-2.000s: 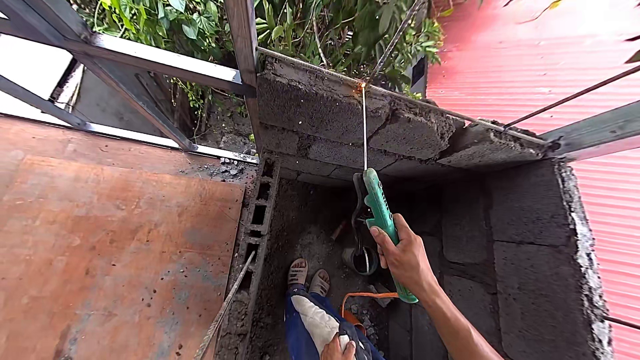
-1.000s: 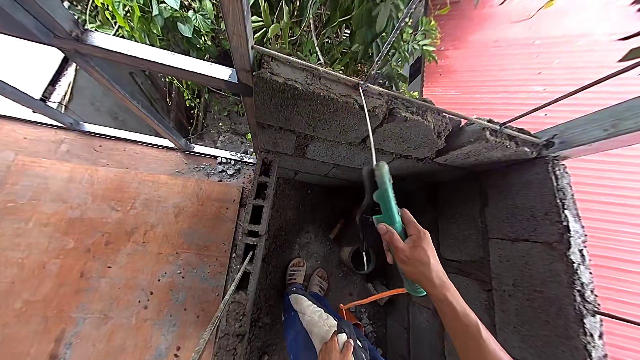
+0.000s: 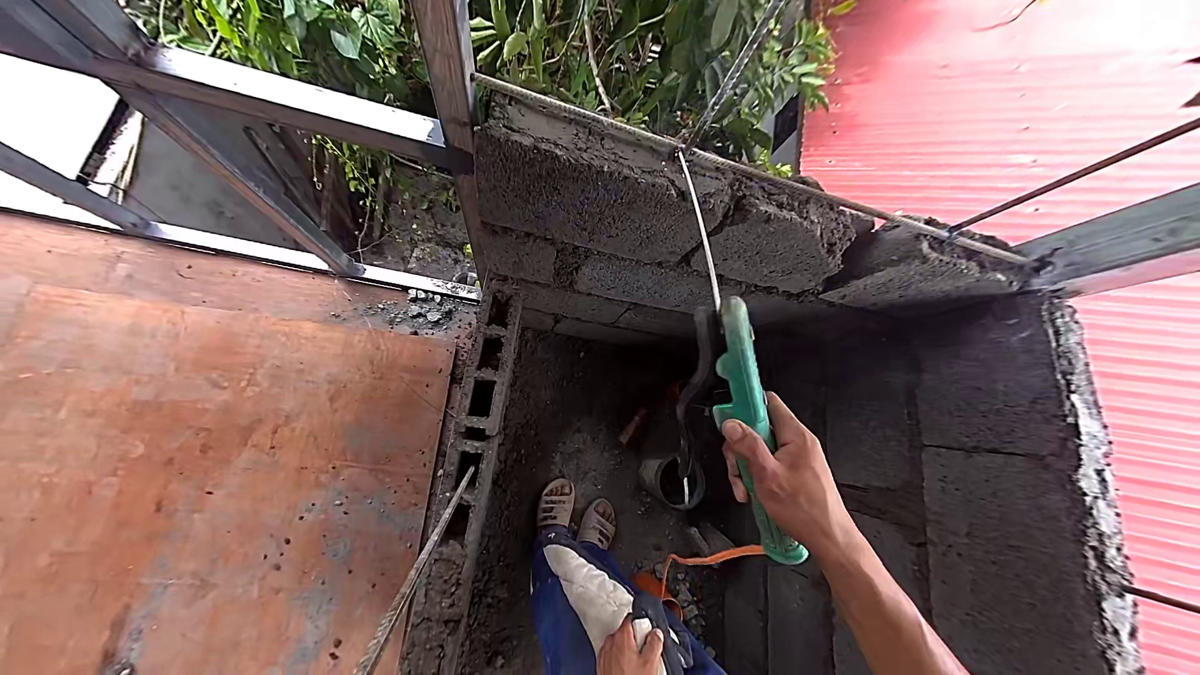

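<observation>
My right hand [image 3: 773,464] is closed around the green handle of a welding electrode holder [image 3: 745,384]. A pale welding electrode [image 3: 699,225] sticks out of its jaws, its far end close to a rebar [image 3: 736,80] at the top edge of the concrete block wall [image 3: 600,202]. An orange cable [image 3: 717,557] runs from the handle's base. Low in the view my left hand [image 3: 630,649] grips a whitish work glove [image 3: 592,589] against my blue trousers. Part of the glove and the left fingers are hidden.
Hollow blocks [image 3: 480,398] separate the pit from a plywood deck [image 3: 225,459] at the left. Metal framing [image 3: 291,103] crosses the upper left. One rebar [image 3: 422,572] slants up from the hollow blocks. A pipe end [image 3: 671,482] stands beside my feet. Red corrugated roofing [image 3: 994,122] lies beyond the wall.
Two seconds ago an orange glow with sparks showed at the electrode's far end; it is gone. The holder has tilted, and the electrode now leans instead of standing nearly straight. My left hand stays low.
</observation>
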